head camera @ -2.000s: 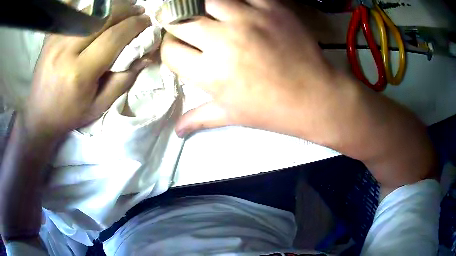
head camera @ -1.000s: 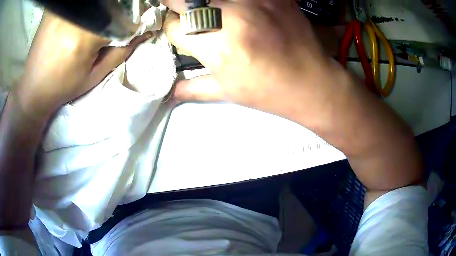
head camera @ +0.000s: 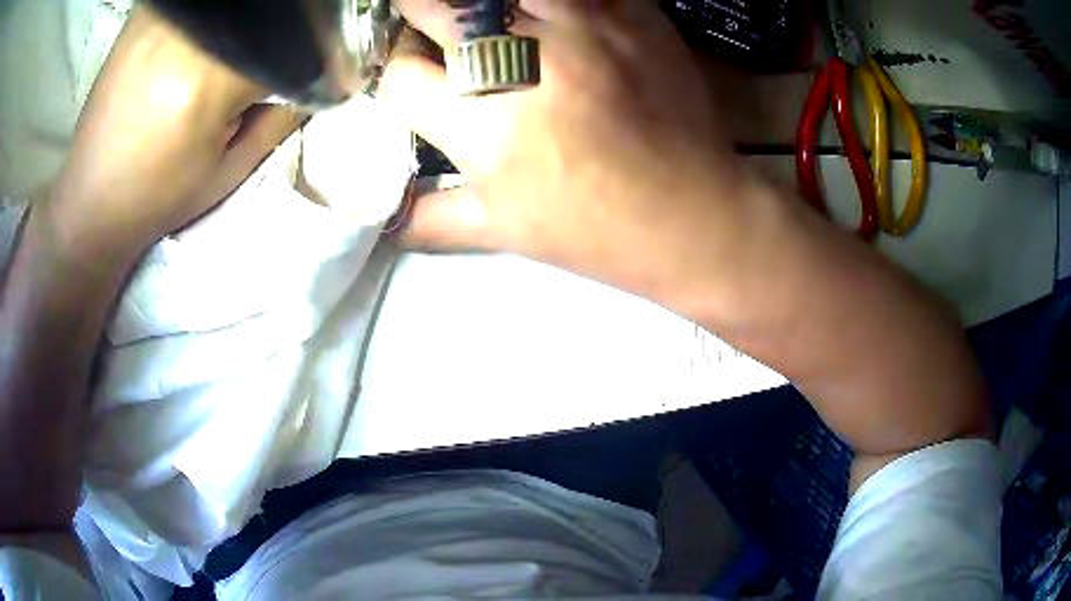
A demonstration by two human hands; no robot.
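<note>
A white garment piece (head camera: 247,340) lies bunched at the machine and hangs over the table's front edge at the left. My left hand (head camera: 164,129) is on the cloth's upper left part, its fingertips hidden behind the dark machine head (head camera: 253,41). My right hand (head camera: 576,164) lies at the cloth's right edge, its thumb touching the edge and its other fingertips partly hidden by a ribbed metal knob (head camera: 493,63). Fine thread (head camera: 405,206) shows at the cloth edge by the thumb. The needle area is hidden.
Scissors with a red and a yellow-orange handle (head camera: 883,153) lie on the white table (head camera: 529,346) at the right. A dark packet with pale print (head camera: 752,29) is at the top. A ruler scale runs near the front edge. A dark blue basket (head camera: 793,481) is below the table.
The camera view has shifted, bringing the knob lower and more of the machine head into view. The fingers have moved further behind the machine head. More bare table shows right of the cloth.
</note>
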